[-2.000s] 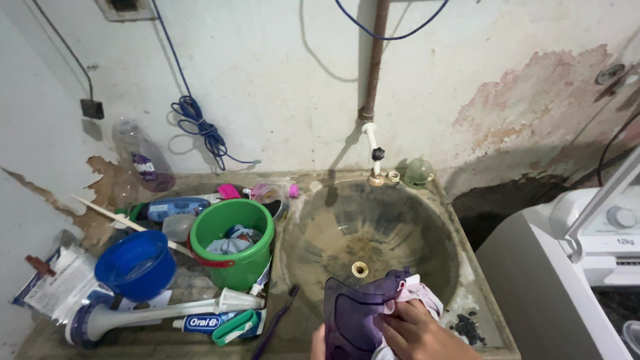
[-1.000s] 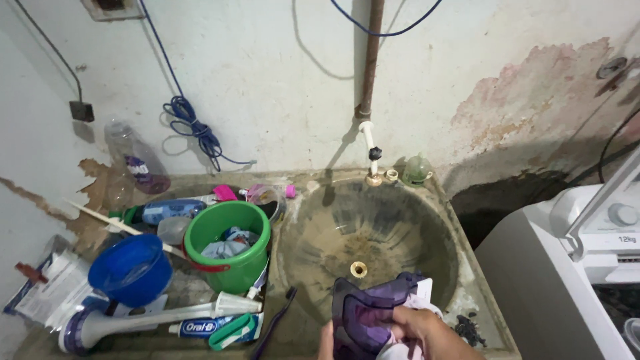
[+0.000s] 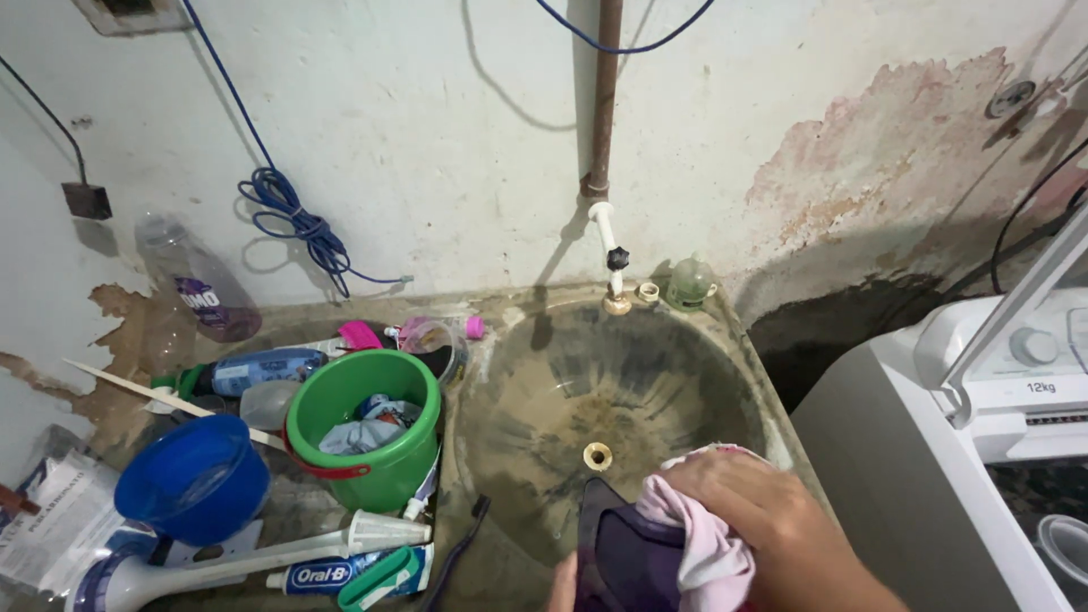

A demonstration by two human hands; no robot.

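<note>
My right hand [image 3: 748, 501] grips a bunched pink and white cloth [image 3: 701, 544] against a dark purple translucent plastic piece [image 3: 629, 552], low in the view over the near edge of the sink basin. Only a finger or thumb of my left hand [image 3: 563, 585] shows, at the left edge of the purple piece; the rest is out of view. Beyond both hands lies the round, stained sink basin [image 3: 544, 425] with its drain [image 3: 597, 456]. A white tap with a black knob [image 3: 617, 259] stands over its far rim. A dark toothbrush [image 3: 459, 548] lies left of the basin.
On the left counter are a green bucket [image 3: 374, 459] holding cloth, a blue bowl [image 3: 191, 501], an Oral-B toothpaste box [image 3: 319, 576], a green-handled brush [image 3: 378, 582], a white plastic stem [image 3: 246, 561] and an OMO bottle [image 3: 200, 289]. A white washing machine [image 3: 901, 442] stands at right.
My right hand and the cloth have moved over the purple piece's right side; the hand now covers more of the cloth. Less of my left hand shows than two seconds ago.
</note>
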